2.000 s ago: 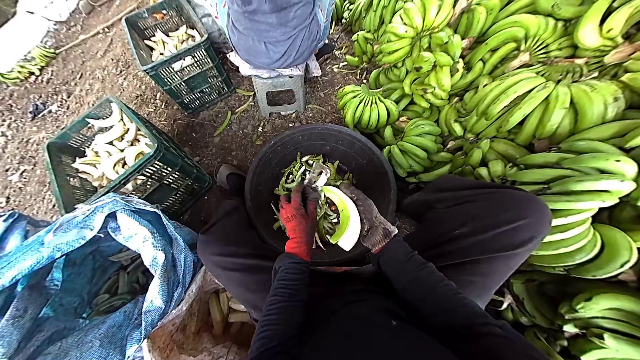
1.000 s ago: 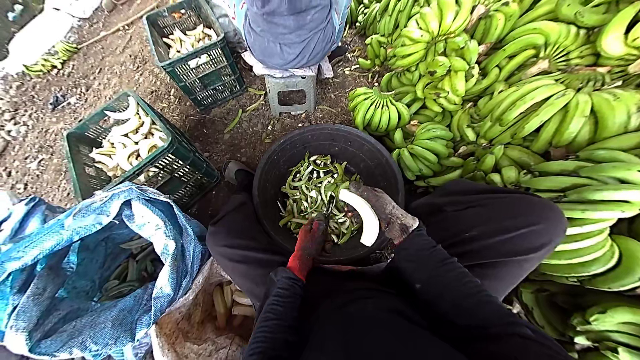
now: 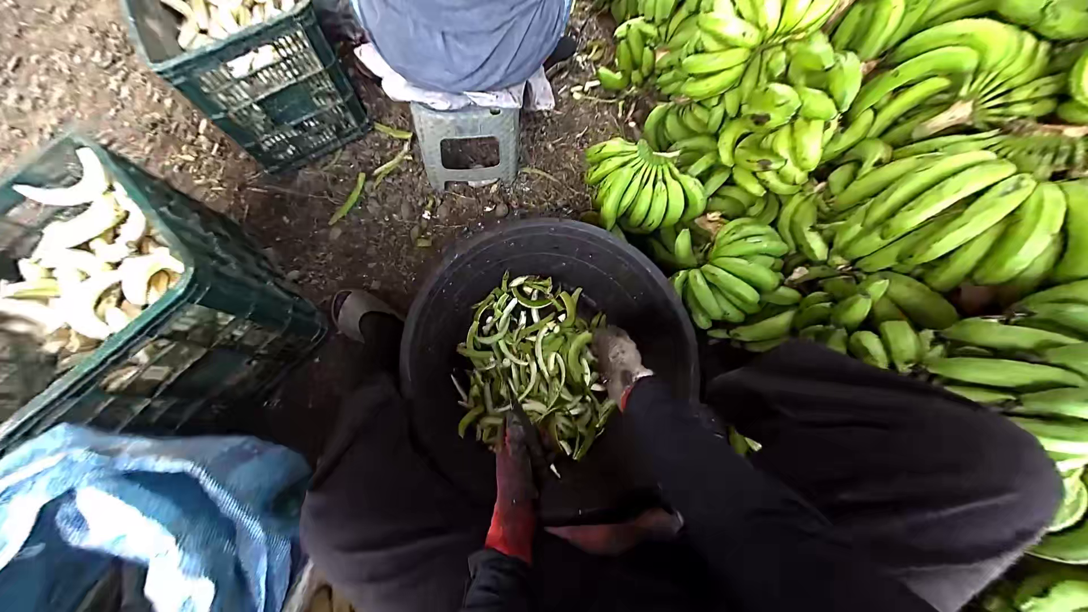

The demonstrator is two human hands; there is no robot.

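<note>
A round black plastic tub (image 3: 433, 263) stands between the person's legs, with green and white peel strips (image 3: 531, 357) heaped inside. My left hand (image 3: 514, 484), in a dark and red glove, is over its near side, closed around what looks like a small knife (image 3: 515, 404) whose dark blade points away over the peels. My right hand (image 3: 619, 361), in a grey glove, reaches into the right part of the tub against the peels. Its fingertips are partly hidden, and no banana shows in it. Green bananas (image 3: 646, 187) in bunches lie in a large pile at the right.
Two green plastic crates (image 3: 191, 280) with peeled bananas (image 3: 85, 263) stand at the left and upper left. A blue woven plastic sack (image 3: 153, 510) is at the lower left. Beyond the tub, another person (image 3: 463, 42) sits on a grey plastic stool (image 3: 467, 140).
A peeled banana was in my right hand a second ago and is no longer there. That hand has moved down into the peels. My left hand still holds the knife. The view has shifted.
</note>
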